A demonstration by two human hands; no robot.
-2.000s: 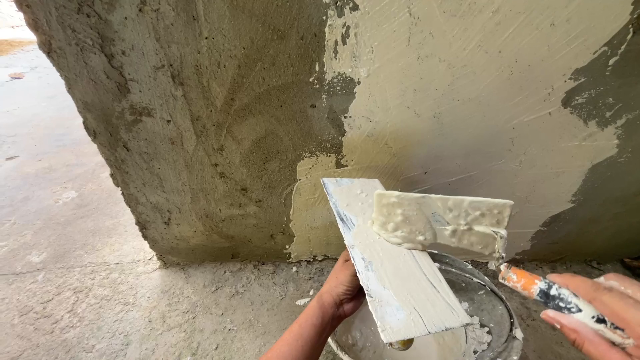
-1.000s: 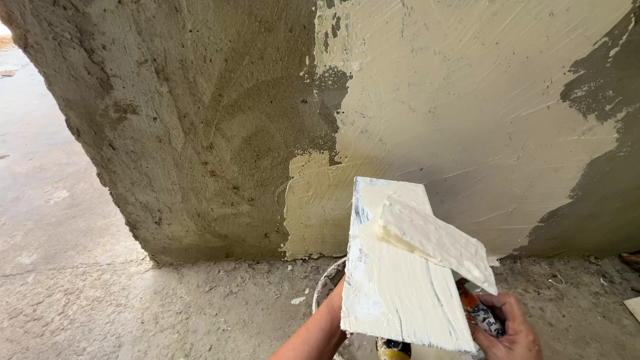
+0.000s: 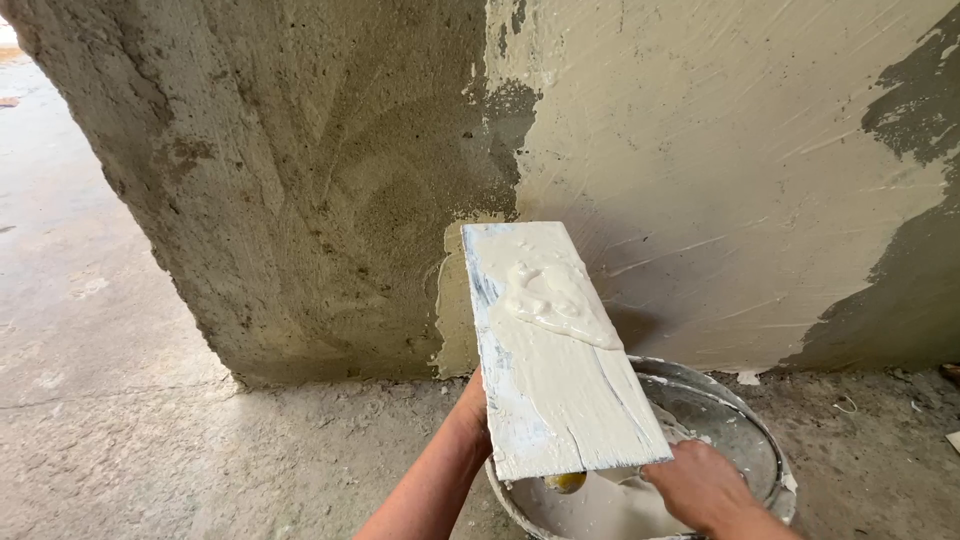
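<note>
My left hand (image 3: 477, 411) is under a flat rectangular plastering board (image 3: 517, 427), mostly hidden by it; the rounded yellow end of its handle (image 3: 565, 481) pokes out below the near edge. A wet mound of off-white plaster paste (image 3: 559, 296) lies on the board's far half, with a thinner coat over the rest. My right hand (image 3: 697, 480) reaches down into a round bucket (image 3: 750, 427) of the same paste. Its fingers are hidden behind the board's near right corner, and no tool shows in it.
A rough cement wall (image 3: 337, 187) stands ahead, its right part covered by an off-white plaster coat (image 3: 712, 165) with ragged edges. The wall's left edge meets an open concrete floor (image 3: 112, 420). Bits of debris lie along the wall base at right.
Two seconds ago my right hand held a paste-loaded blade tool by the board, then laid the blade across it. Now that blade is out of sight, a mound sits on the board, and the hand is down in the bucket.
</note>
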